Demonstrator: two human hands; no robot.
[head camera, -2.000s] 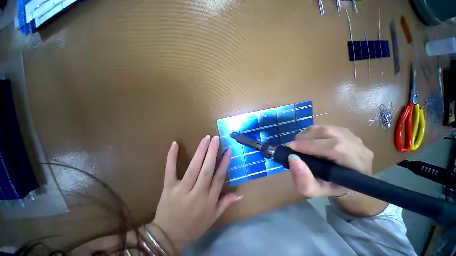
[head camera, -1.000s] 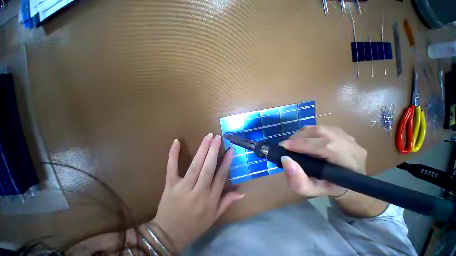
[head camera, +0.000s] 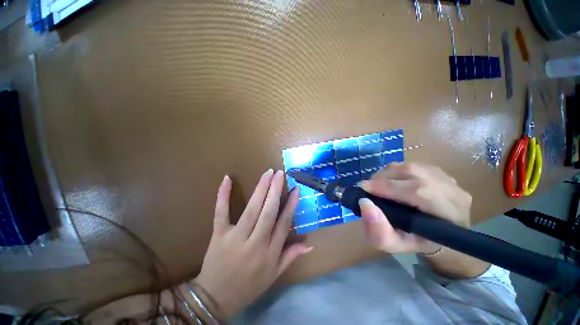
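Note:
A blue solar cell piece (head camera: 346, 152) lies flat on the tabletop, bright with glare at its upper left. Thin pale ribbons run along it, and one end sticks out past its right edge. My right hand (head camera: 416, 209) holds the black soldering iron (head camera: 445, 232) like a pen. The iron's tip is at the cell's left edge, close to my left fingertips. My left hand (head camera: 251, 244) lies flat with fingers apart, its fingertips at the cell's left edge, gripping nothing. My right hand and the iron hide the cell's lower right part.
Scissors (head camera: 523, 166) and a cut ribbon pile (head camera: 490, 152) lie at the right. A small dark strip (head camera: 475, 68), a grey blade (head camera: 507, 63) and a white bottle (head camera: 563, 67) are at the far right. Dark blue cells (head camera: 19, 171) lie on a clear sheet at the left.
The iron's tip has moved slightly left along the cell to its left edge since the earliest frame. My left hand keeps its place beside the cell. The whole view has shifted slightly.

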